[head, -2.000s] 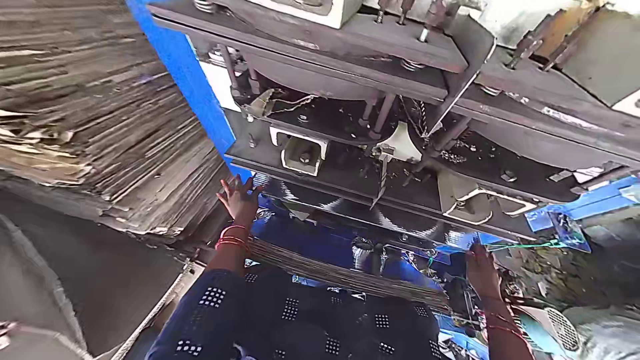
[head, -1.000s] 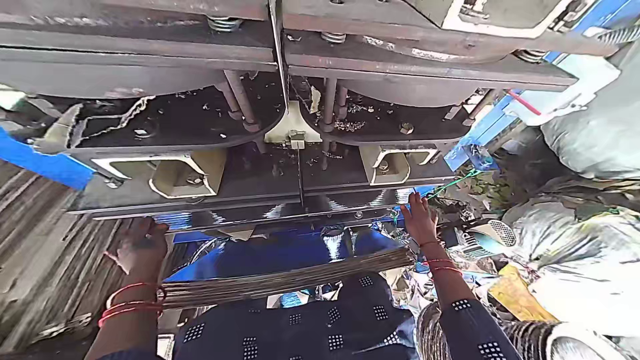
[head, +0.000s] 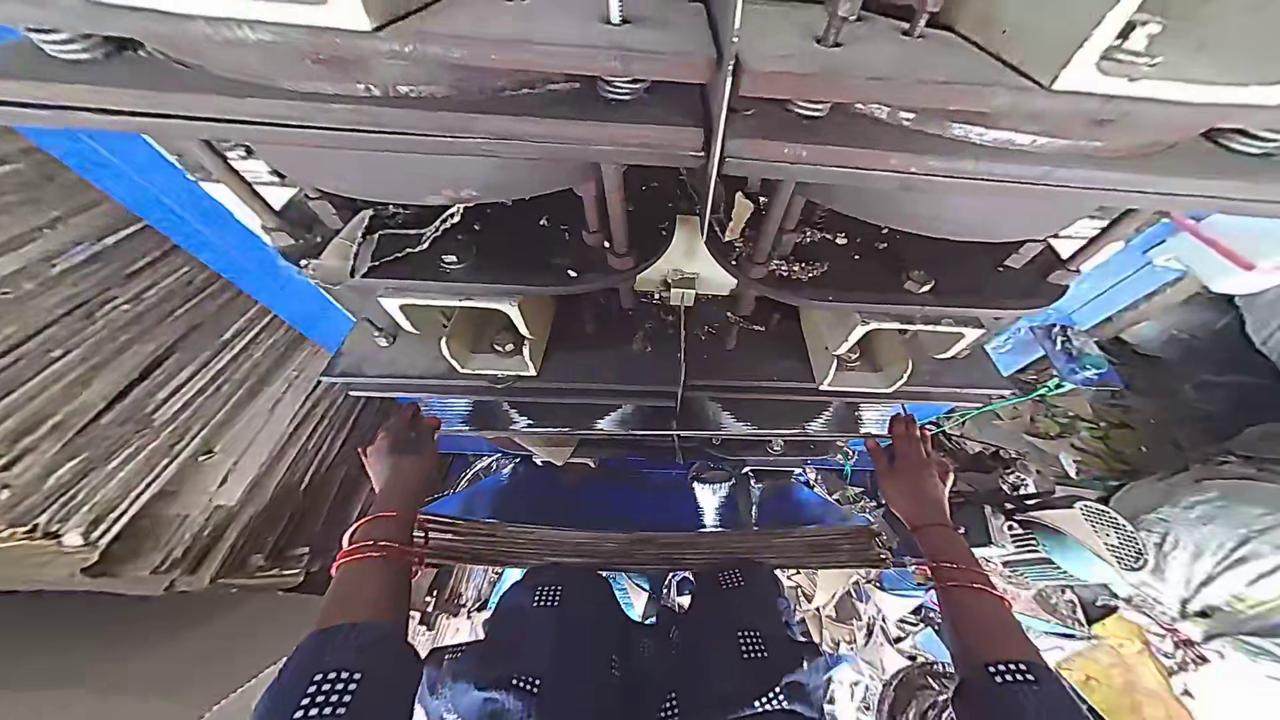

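Observation:
A shiny metallic sheet lies across the front of the press machine, partly under its dark lower plate. My left hand is at the sheet's left end, its fingers bent at the edge. At the right end is my right hand, fingertips on or close to the sheet's corner. How firmly either hand grips is not visible. A stack of thin sheets with brown edges and a blue top lies between my forearms, close to my body.
Tall piles of brown sheets stand at the left beside a blue frame bar. The press's upper plates overhang the front. Scrap, a plastic sack and a green string are at the right.
The view has swung and shifted a lot. Both hands stay near the two ends of the shiny sheet at the press's front edge; no other change is plain.

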